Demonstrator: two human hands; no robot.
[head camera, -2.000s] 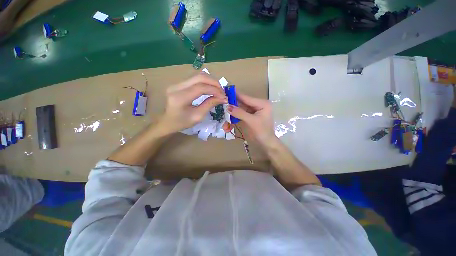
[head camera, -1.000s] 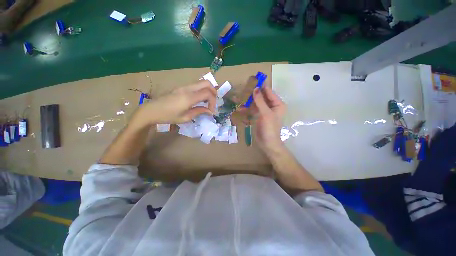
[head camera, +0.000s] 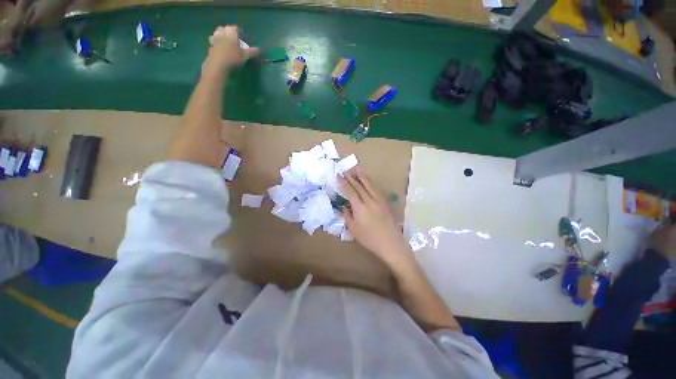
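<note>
My left hand (head camera: 228, 48) reaches over the green belt, its fingers closed on a white-faced battery pack (head camera: 243, 44); the hand hides most of the pack. Its green circuit board (head camera: 278, 55) lies to the right of the hand. My right hand (head camera: 368, 216) lies at the right edge of the heap of white slips (head camera: 315, 181), palm down. A small dark green piece (head camera: 339, 201) shows by its fingers; whether it is gripped cannot be told. A blue pack with a white patch (head camera: 231, 164) lies on the brown board beside my left forearm.
Three tan-faced packs (head camera: 343, 72) and a dark heap of parts (head camera: 534, 81) are on the belt. A dark bar (head camera: 81, 167) and several packs (head camera: 35, 160) lie at left. A grey post (head camera: 593, 144) crosses at right above a board-and-pack cluster (head camera: 582, 281) near a person's sleeve (head camera: 626, 296).
My left hand has moved from the heap out to the belt. My right hand has let go of the tan-faced pack and lowered to the heap. The belt shows one more tan-faced pack. The view has shifted.
</note>
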